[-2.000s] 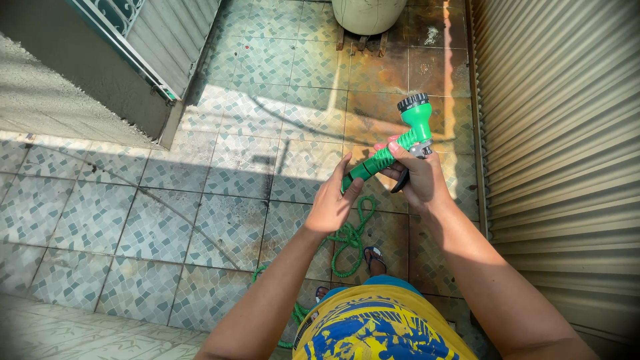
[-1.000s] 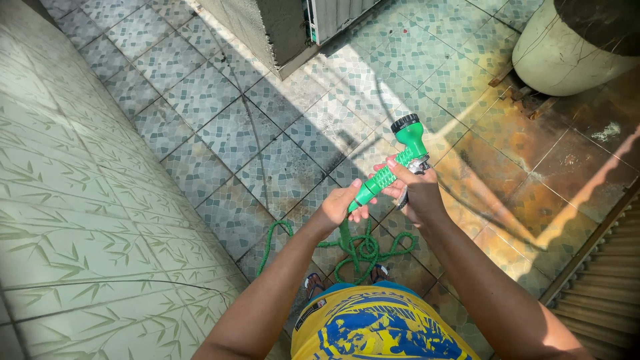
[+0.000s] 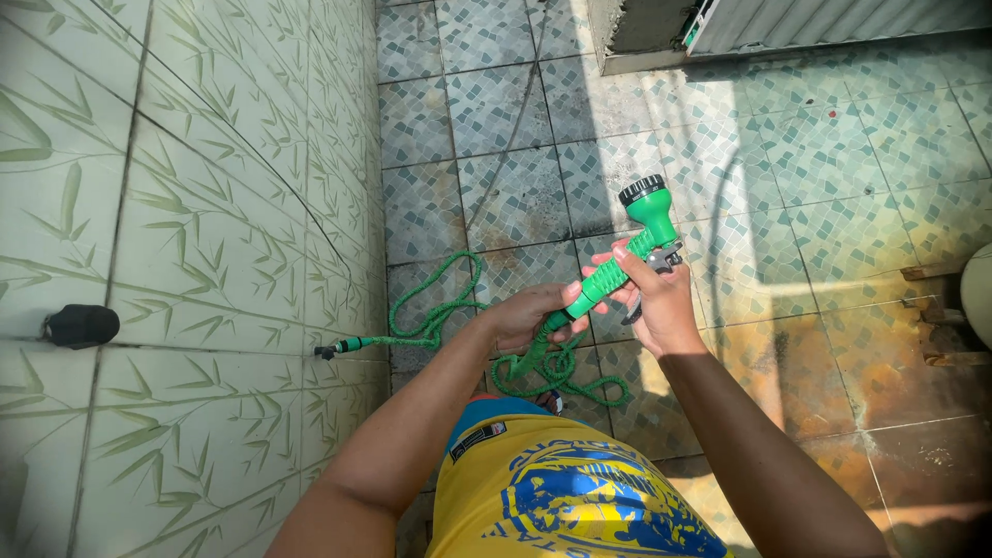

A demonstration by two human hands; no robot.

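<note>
A green plastic hose spray nozzle (image 3: 648,209) with a black dial head points up and away from me. My right hand (image 3: 659,291) is closed around its grip, near the grey trigger. My left hand (image 3: 531,314) holds the lower end, where the green fabric-covered expandable hose (image 3: 533,360) joins it. From there the hose drops into loose loops (image 3: 438,314) on the tiled floor by my feet. Its other end runs to a connector on a black tap fitting (image 3: 325,352) at the wall. Parts of my fingers are hidden behind the nozzle.
The bamboo-patterned tiled wall (image 3: 217,256) rises at my left, with a black fixture (image 3: 81,325) on it. A corrugated metal gate (image 3: 837,23) and a wall corner stand at the upper right. A pale round container (image 3: 978,294) is at the right edge, beside wooden pieces (image 3: 949,359).
The view has swung far to the left, bringing in the tiled wall and the hose's connection at the tap. Both hands still hold the nozzle.
</note>
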